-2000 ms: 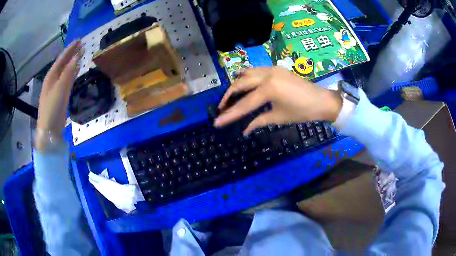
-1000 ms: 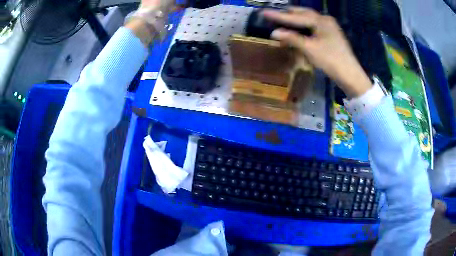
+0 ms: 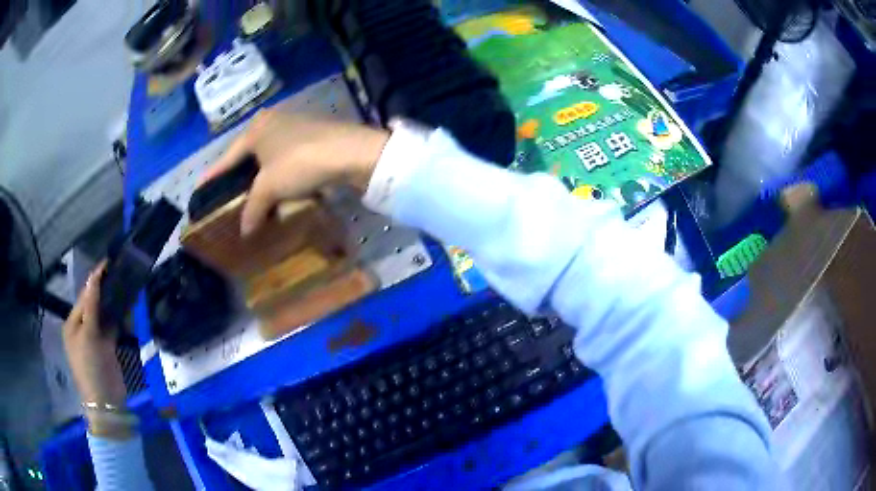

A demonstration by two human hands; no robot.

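Observation:
My right hand [image 3: 298, 158] reaches over the wooden block fixture [image 3: 293, 259], its fingers on a black part [image 3: 219, 190] behind the wood. My left hand [image 3: 94, 331], at the left, holds a black plastic housing [image 3: 139, 259], tilted and slightly blurred, beside the plate. Another black housing [image 3: 187, 302] sits on the perforated metal plate [image 3: 216, 355], left of the wood. The palm side of my right hand is hidden.
The keyboard [image 3: 432, 393] lies in front with crumpled white tissue [image 3: 252, 468] at its left end. The green picture book [image 3: 596, 115] is at the right, beyond my right sleeve. An open carton [image 3: 816, 288] stands far right. A white device [image 3: 233, 84] is behind the plate.
The view has swung to the right. A black housing now shows in my left hand, which was at the top edge before. My right hand stays at the black part behind the wood.

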